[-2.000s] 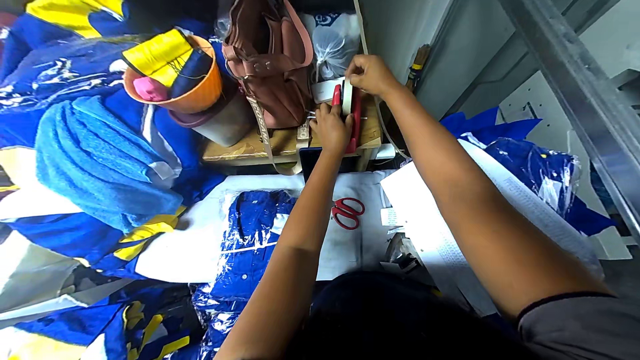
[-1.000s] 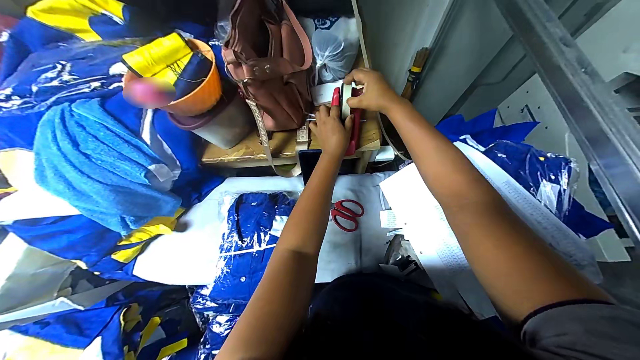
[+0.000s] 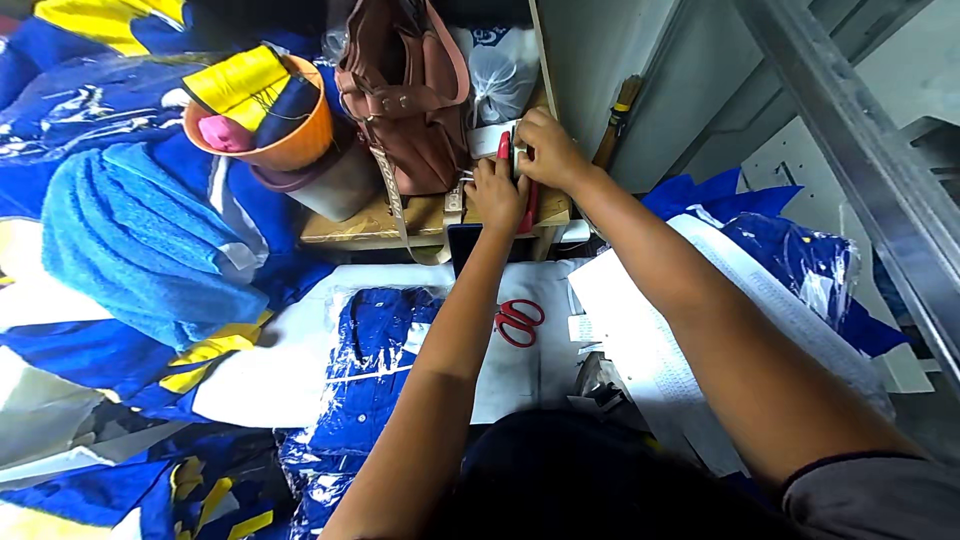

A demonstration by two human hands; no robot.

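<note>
On the wooden shelf, my left hand point(image 3: 498, 193) rests against a red-handled object point(image 3: 503, 145), perhaps a tape dispenser or stapler; its full shape is hidden by the fingers. My right hand point(image 3: 549, 148) has bent fingers at the upper right side of the same object, touching a pale part of it. Whether either hand grips it is unclear. A white box point(image 3: 489, 140) lies just behind the fingers. Below my left wrist, a dark phone-like slab point(image 3: 463, 247) juts out at the shelf's edge. Red-handled scissors point(image 3: 519, 322) lie on white cloth between my forearms.
Left of my hands stand a brown handbag point(image 3: 420, 112) and an orange pot point(image 3: 300, 146) holding yellow thread. Blue garments in clear plastic point(image 3: 375, 375) lie below. Printed papers point(image 3: 645, 330) sit under my right forearm. A metal bar point(image 3: 862, 150) crosses the right side.
My right hand's fingers have shifted slightly about the top of the red-handled object. My left hand stays beside it, and the scissors have not moved.
</note>
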